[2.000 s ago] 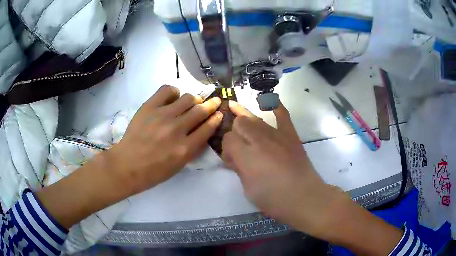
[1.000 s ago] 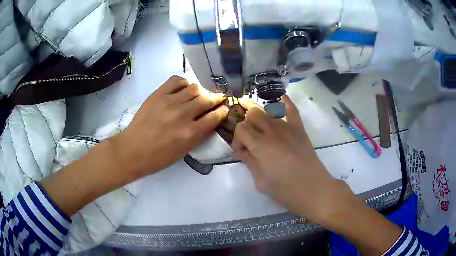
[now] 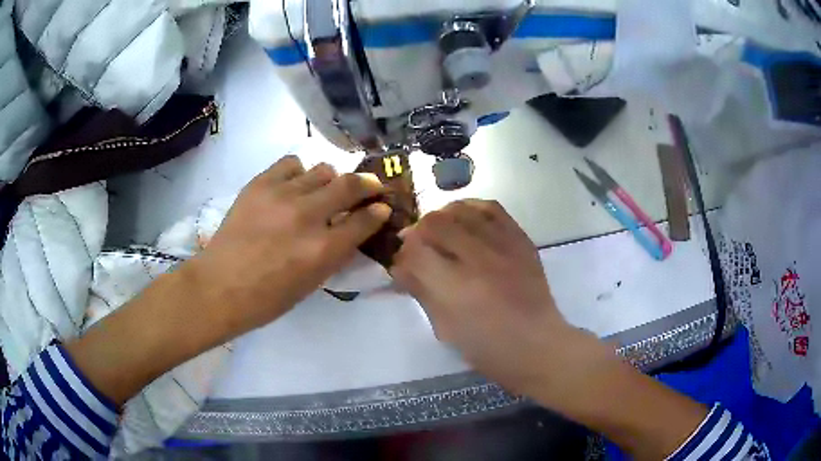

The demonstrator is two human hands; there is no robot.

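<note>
A small dark brown cuff [image 3: 387, 247] lies under the lit needle area of the sewing machine [image 3: 396, 63], with yellow marks on the presser foot [image 3: 392, 166]. My left hand [image 3: 288, 230] presses on the cuff's left side with its fingertips. My right hand [image 3: 477, 279] grips the cuff's lower right edge, its fingers curled and slightly blurred. The white quilted sleeve [image 3: 193, 236] lies partly hidden behind and under my left hand and forearm.
The quilted jacket body [image 3: 117, 54] and a brown strip with a gold zip [image 3: 117, 144] lie left. Snips [image 3: 626, 209], a flat brown strip [image 3: 673, 191] and a dark flat piece [image 3: 578, 117] lie right. A grey seam guide [image 3: 453, 171] stands right of the foot. A tape measure [image 3: 360, 410] edges the table.
My right hand has moved back from beside the needle towards the cuff's lower end, its fingers now curled. My left hand stays on the cuff. The head view has shifted.
</note>
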